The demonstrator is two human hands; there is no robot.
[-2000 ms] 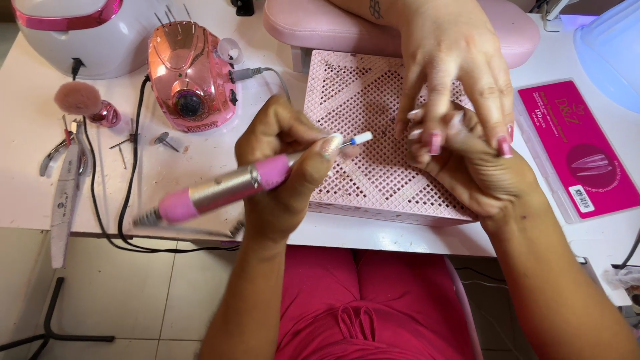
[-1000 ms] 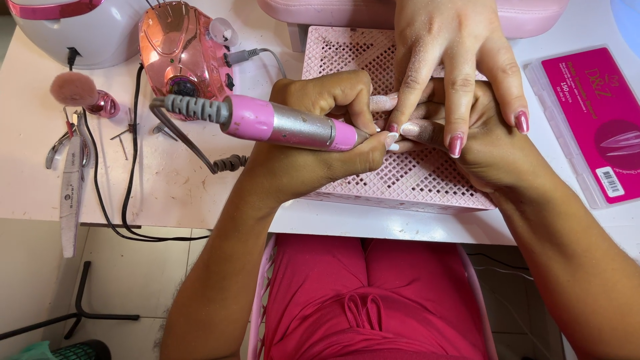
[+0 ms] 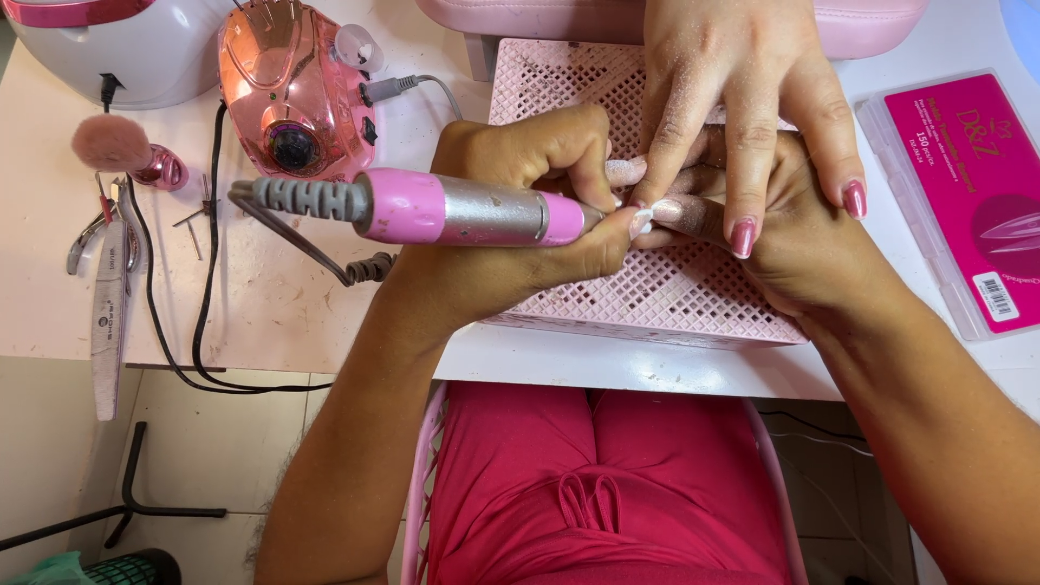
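My left hand (image 3: 528,219) grips a pink and silver electric nail drill handpiece (image 3: 487,213), its tip at a finger of the other person's hand (image 3: 747,106). The bit itself is hidden behind my fingertips. From beneath, my right hand (image 3: 780,219) holds that person's fingers, with its thumb or a finger close to the drill tip. Two of the person's nails show dark pink polish, and white dust covers the fingers. Both hands are over a pink perforated dust collector (image 3: 658,301).
At the left are a copper-pink drill control unit (image 3: 296,97), a nail lamp (image 3: 122,49), a fluffy brush (image 3: 114,145), a nail file (image 3: 109,325), nippers (image 3: 81,244) and loose bits (image 3: 195,219). Black cables (image 3: 207,325) hang over the table edge. A box of nail tips (image 3: 967,195) lies right.
Two seconds ago the drill, with its bit showing, was held apart from the other person's fingers; now its tip is at a finger. The person's hand lies spread across my right hand.
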